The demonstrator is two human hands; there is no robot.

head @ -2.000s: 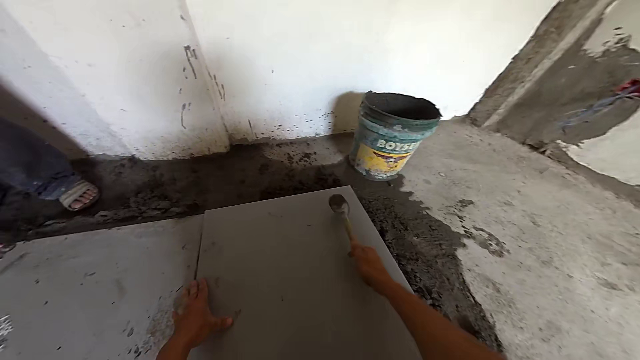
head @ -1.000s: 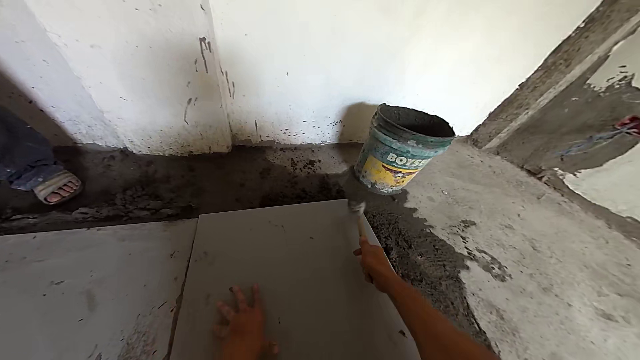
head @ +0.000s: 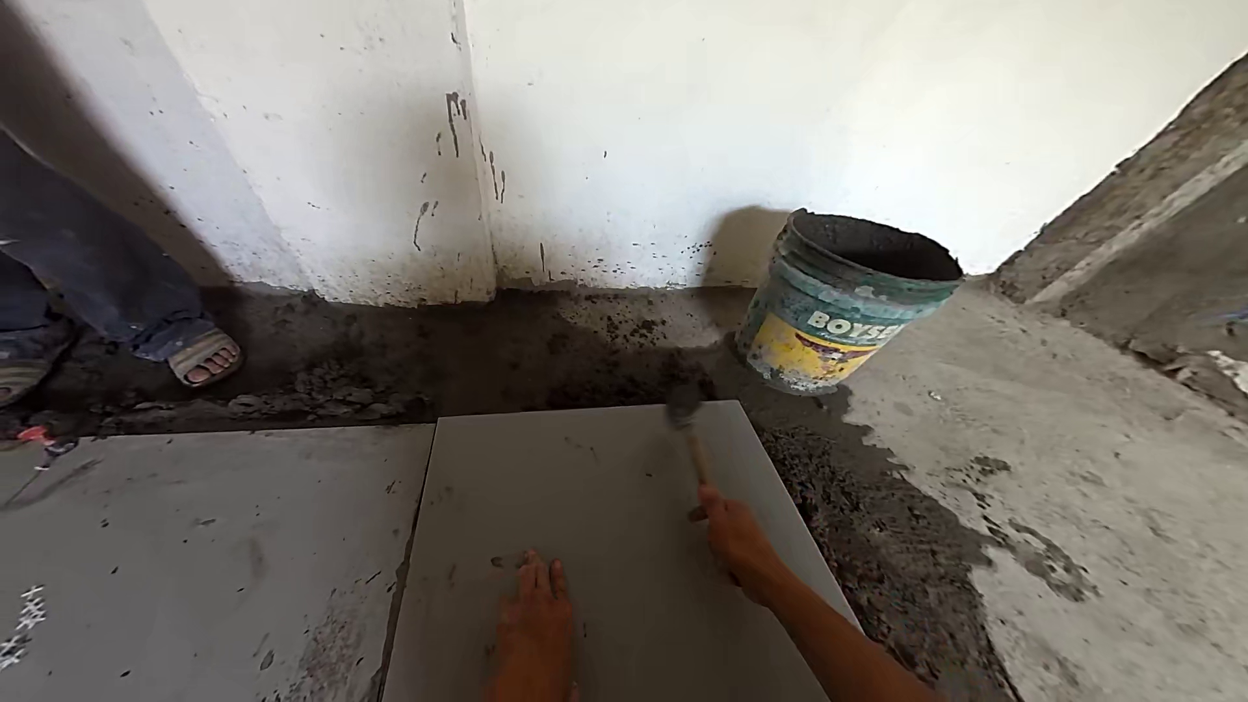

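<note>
A large grey floor tile (head: pixel 604 546) lies beside another grey tile (head: pixel 234 546), a narrow joint between them. My right hand (head: pixel 738 546) is closed around the handle of a mallet (head: pixel 698 453); its dark, blurred head is over the tile's far edge, near the right corner. Whether the head touches the tile cannot be told. My left hand (head: pixel 536 619) rests on the same tile, palm down, holding nothing. Dark wet mortar (head: pixel 877 546) borders the tile on the right and along its far edge.
A mortar-smeared plastic bucket (head: pixel 838 312) stands near the white wall (head: pixel 624 127). At the left a person's sandalled foot (head: pixel 207 358) is on the mortar-covered floor. White tile spacers (head: pixel 21 624) and a small red object (head: pixel 34 434) lie at the left. Rough concrete (head: pixel 1121 458) extends right.
The mallet head has moved left along the tile's far edge from near its right corner. My left hand, near the joint two seconds ago, is now farther right on the tile.
</note>
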